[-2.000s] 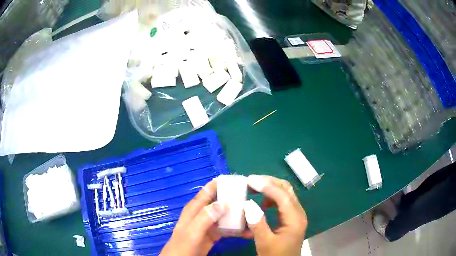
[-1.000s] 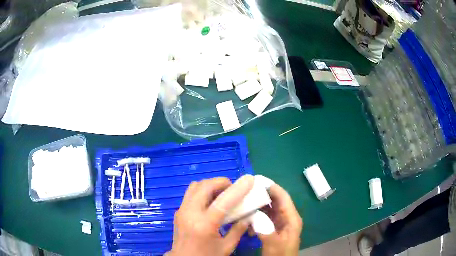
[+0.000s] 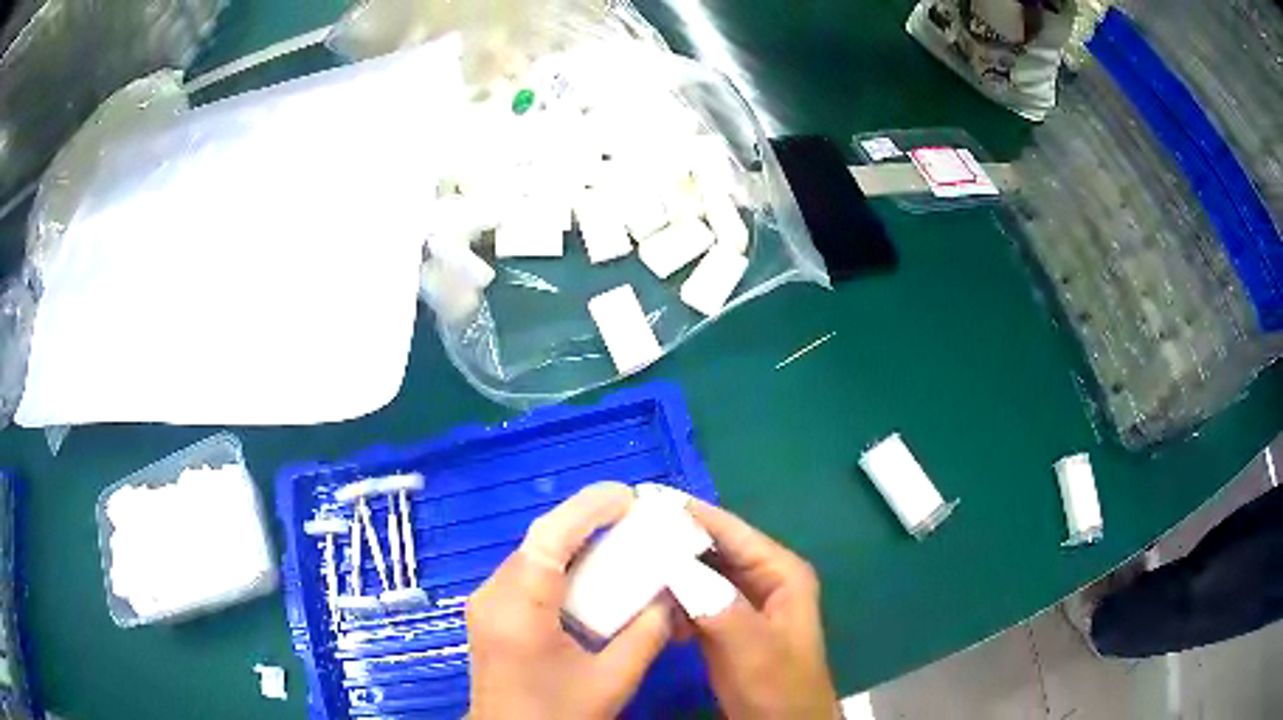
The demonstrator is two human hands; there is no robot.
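Note:
A white block-shaped housing (image 3: 619, 570) is held between both hands over the right part of the blue tray (image 3: 535, 478). My left hand (image 3: 542, 619) grips its left and lower side. My right hand (image 3: 767, 605) is at its right side, with white caps on the fingertips near the block. The block's lower edge and some fingers are hidden. White rod parts (image 3: 369, 542) lie at the tray's left end.
A clear tub (image 3: 190, 532) of white parts stands left, with a small fitting (image 3: 272, 682) below. Behind are a white sheet (image 3: 225, 253) and a bag of blocks (image 3: 623, 328). Right lie two wrapped units (image 3: 905, 485), a thin stick (image 3: 806, 350), a dark phone (image 3: 840, 211) and blister trays (image 3: 1140, 281). A person's leg (image 3: 1196, 591) shows.
The block has turned in my hands and tilts differently. The view has shifted a little. The tray, rods and wrapped units keep their places on the table.

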